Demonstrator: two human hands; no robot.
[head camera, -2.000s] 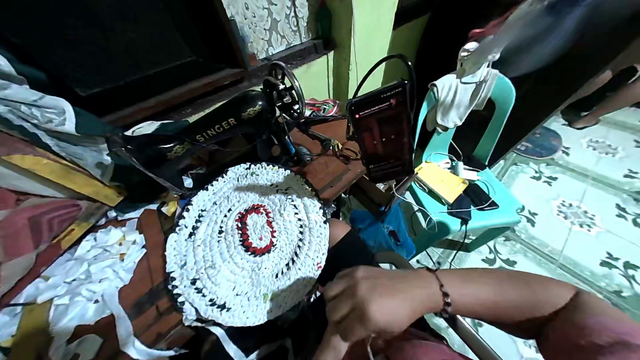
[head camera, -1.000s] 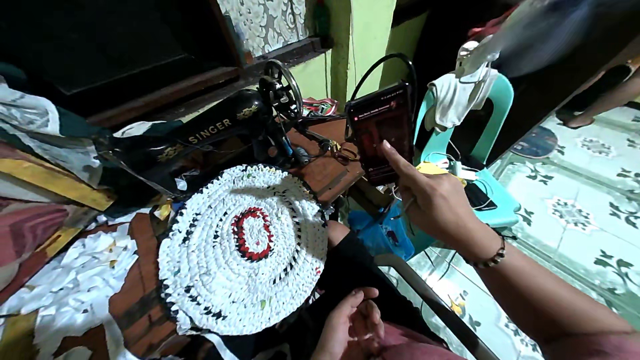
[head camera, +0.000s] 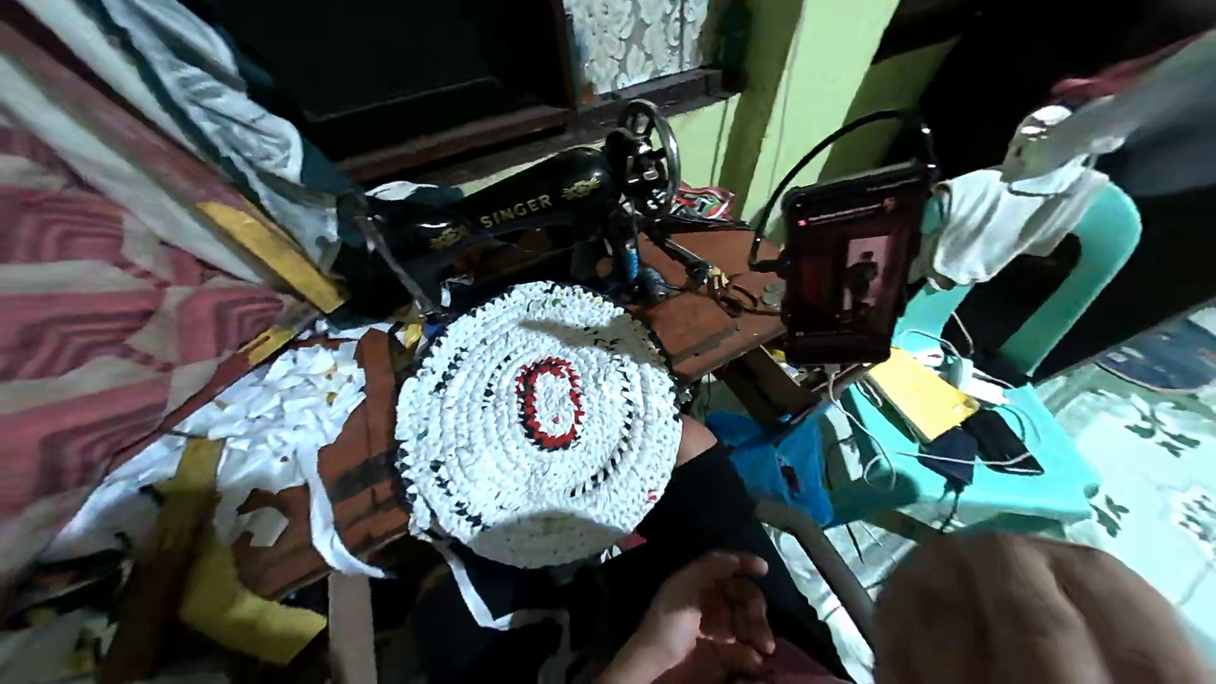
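My left hand lies palm up over my lap at the bottom centre, fingers loosely curled, holding nothing that I can see. Close to the camera at the lower right, my right hand is blurred and its fingertips are out of sight. A round white rag mat with a red and black ring in its middle rests against the edge of the sewing table. Behind it stands a black Singer sewing machine. A phone or tablet with a lit screen is held upright right of the machine.
White fabric scraps are heaped on the brown tabletop at left. A teal plastic chair at right bears a yellow item, cables and a white cloth. A blue plastic bag hangs beneath the device. Striped fabric fills the left side.
My right hand has drawn back from the device's screen, where its finger pointed a second ago, to the lower right. My left hand stays near my lap. The view has shifted left.
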